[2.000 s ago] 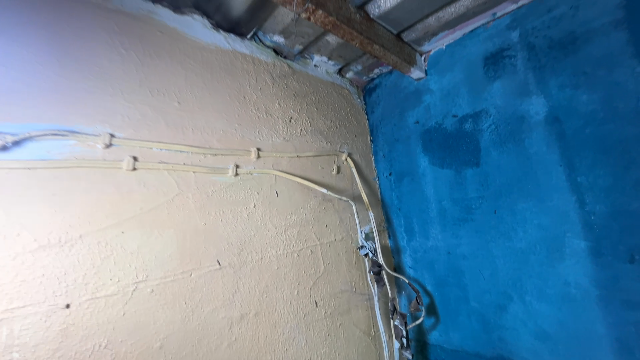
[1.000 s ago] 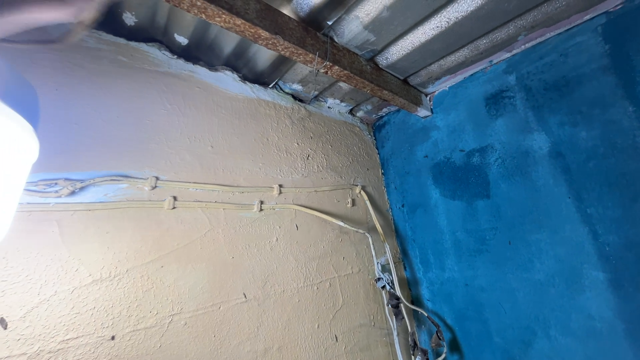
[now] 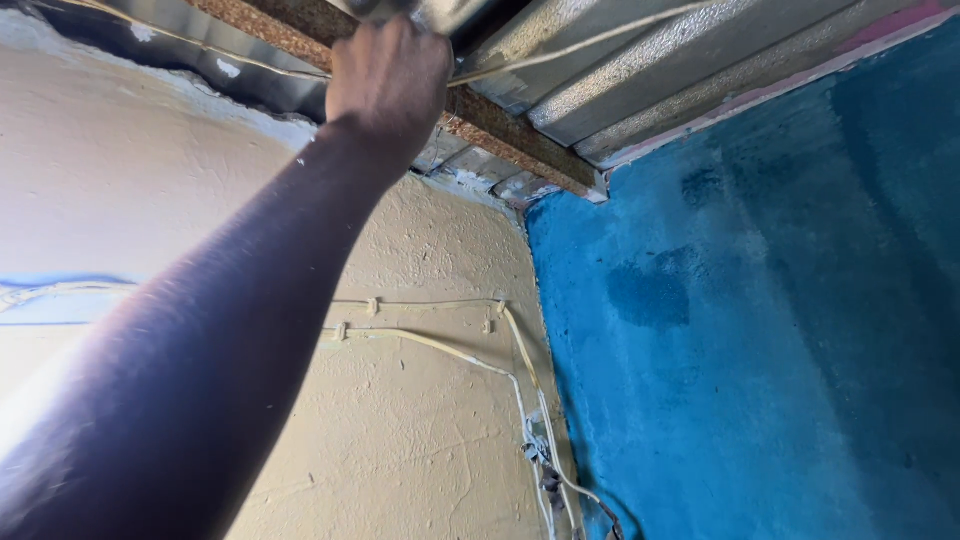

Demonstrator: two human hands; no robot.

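Note:
My left hand [image 3: 390, 79] is raised from the lower left to the rusty metal beam [image 3: 517, 142] under the roof, with its back toward me and its fingers curled. A thin pale cable [image 3: 555, 54] meets the fist on both sides, so it seems to be held there; the fingertips and the exact hold on cable or beam are hidden. A dark, long shape beside the knuckles is unclear. My right hand is out of view.
Corrugated metal roofing [image 3: 600, 90] lies above. Clipped cables [image 3: 427, 341] run along the cream wall [image 3: 420, 450] and down near the corner, past taped joints [image 3: 551, 480]. The blue wall [image 3: 712, 360] is at the right. Bright light glares at lower left.
My left hand and forearm have come into view and reached up to the beam. The pale cable under the roof now shows. The view has tilted upward.

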